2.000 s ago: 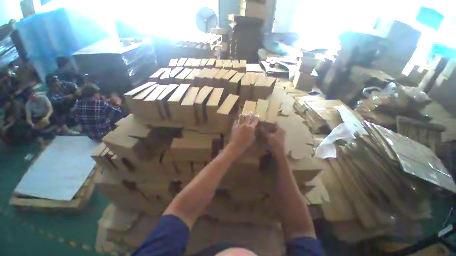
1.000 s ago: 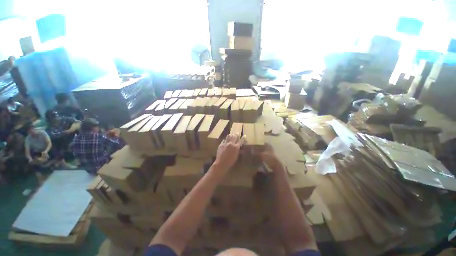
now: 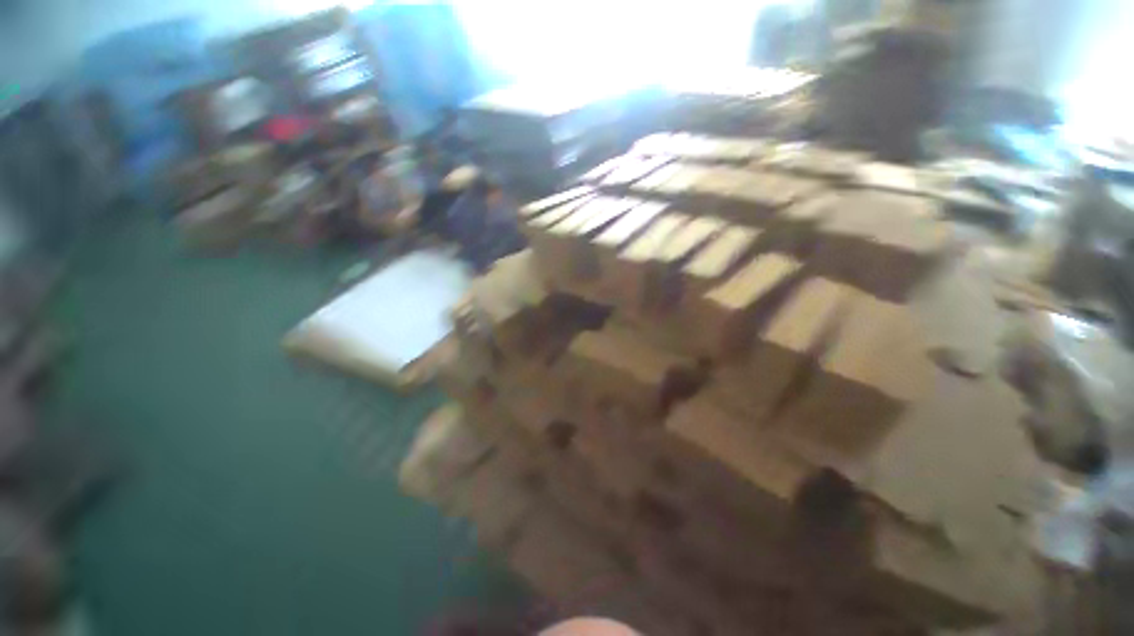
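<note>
The frame is blurred by motion. A tall stack of brown folded cardboard pieces point(image 3: 647, 242) stands in front of me and to the right, with rows of narrow pieces standing on top. A block of pieces point(image 3: 846, 336) stands at the near right end of the front row. A flat brown cardboard layer point(image 3: 958, 435) shows beside it. Dark gaps show in the tiers below. Neither of my hands can be seen.
A white sheet point(image 3: 404, 311) lies on a low pallet left of the stack. Several people point(image 3: 392, 193) sit behind it near blue-covered goods point(image 3: 423, 56). A wrapped load point(image 3: 560, 124) stands behind the stack. Green floor point(image 3: 249, 435) spans the left.
The view has swung left, so the stack now sits further right and more green floor shows. Both my hands, earlier at the front row's pieces, have left the picture.
</note>
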